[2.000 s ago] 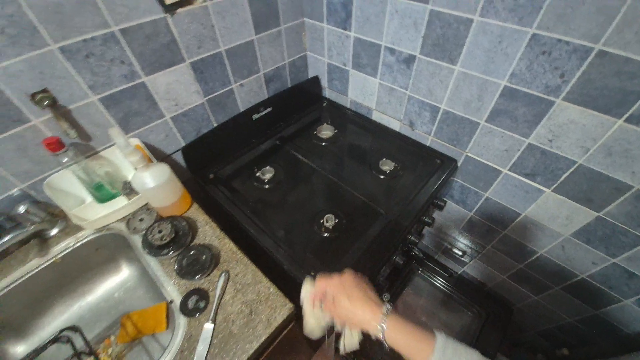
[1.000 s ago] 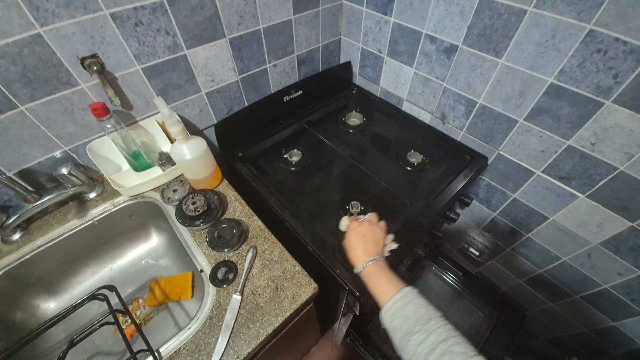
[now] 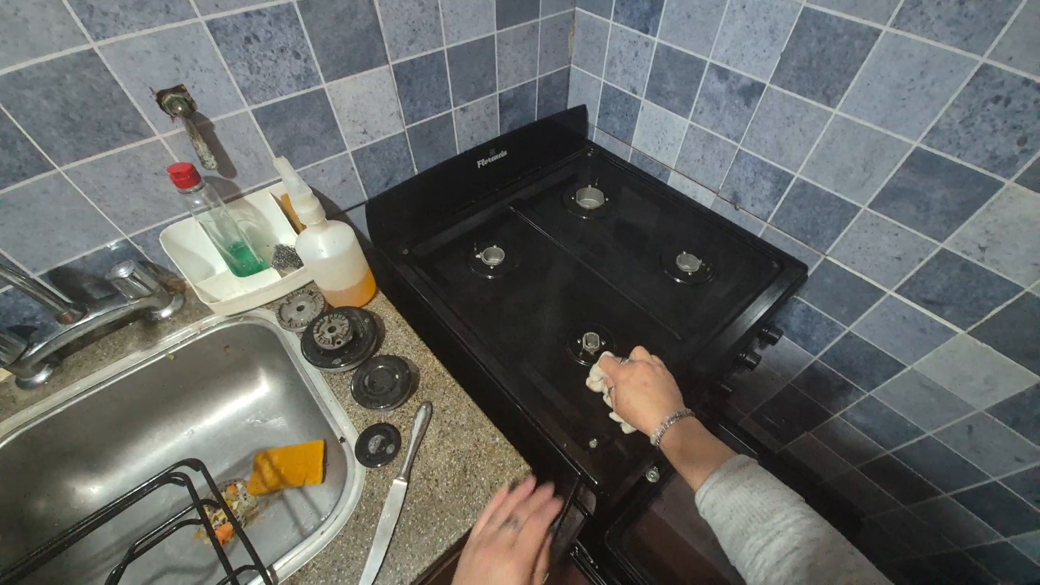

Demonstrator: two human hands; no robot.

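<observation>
My right hand (image 3: pixel 643 390), with a bracelet at its wrist, grips a crumpled off-white cloth (image 3: pixel 605 382) on the black stove top (image 3: pixel 536 325). The cloth lies just beside the front burner base (image 3: pixel 591 343), whose cap is off. Low in the view, my left hand (image 3: pixel 513 532) is over the front corner between counter and stove, slightly blurred, fingers apart, holding nothing that I can see. Three more bare burner bases stand on the stove, one of them at the rear left (image 3: pixel 492 257).
On the granite counter (image 3: pixel 463 439) lie a table knife (image 3: pixel 398 487), burner caps (image 3: pixel 382 382) and burner rings. A spray bottle (image 3: pixel 337 260) stands by a white caddy (image 3: pixel 260 292). The steel sink (image 3: pixel 162 398) holds a black grate (image 3: pixel 122 504) and an orange sponge cloth (image 3: pixel 288 467).
My right hand moved with the cloth from the stove's front edge onto its top, near the front burner. My left hand has come into view at the bottom. The view has shifted.
</observation>
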